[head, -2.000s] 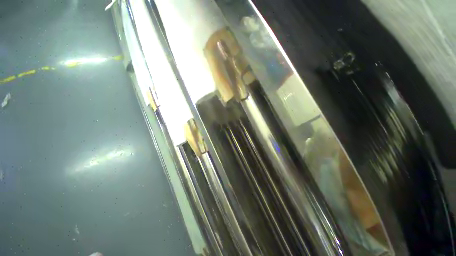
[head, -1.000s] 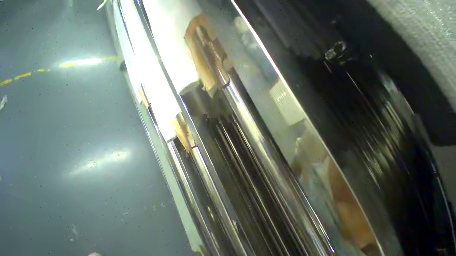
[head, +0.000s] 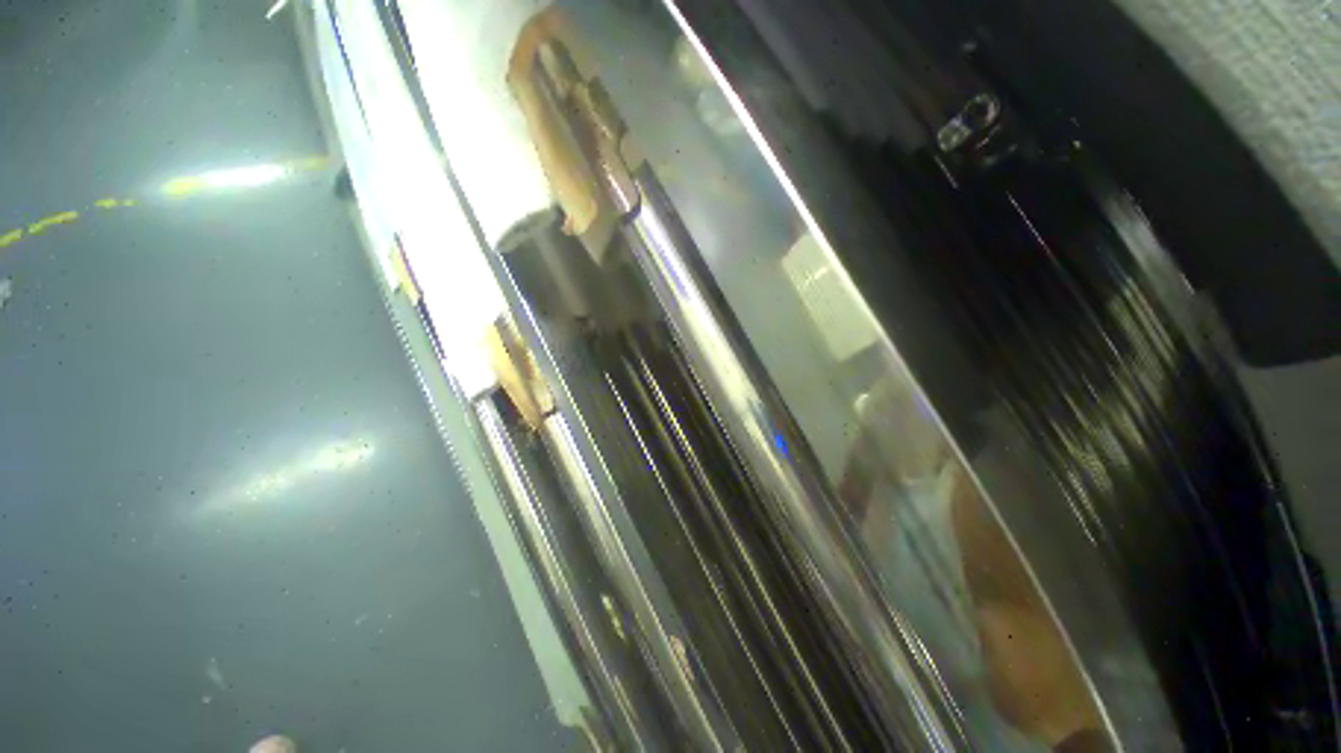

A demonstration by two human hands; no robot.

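A long bank of shiny bare metal tubes [head: 743, 390] runs from the upper left to the bottom centre. Off-white cloth [head: 456, 96] covers its upper part. A larger tan piece [head: 556, 133] lies at the cloth's edge by a thick tube. A smaller tan piece [head: 518, 378] sits at the edge lower left. A polished metal strip [head: 809, 302] along the right side carries blurred reflections, some orange-brown. Neither of my hands shows clearly. A small pinkish tip [head: 274, 746] at the bottom edge is too cut off to identify.
A grey floor [head: 177, 544] with a broken yellow line [head: 52, 224] lies left of the bank. A dark, finely ridged surface [head: 1088, 427] curves along the right, with a small shiny loop [head: 969, 124] on it. Grey textured material [head: 1250, 88] shows at the upper right.
The bank and its tan pieces have shifted left and slightly up in the picture. They look unchanged relative to each other. No hand has clearly come into view.
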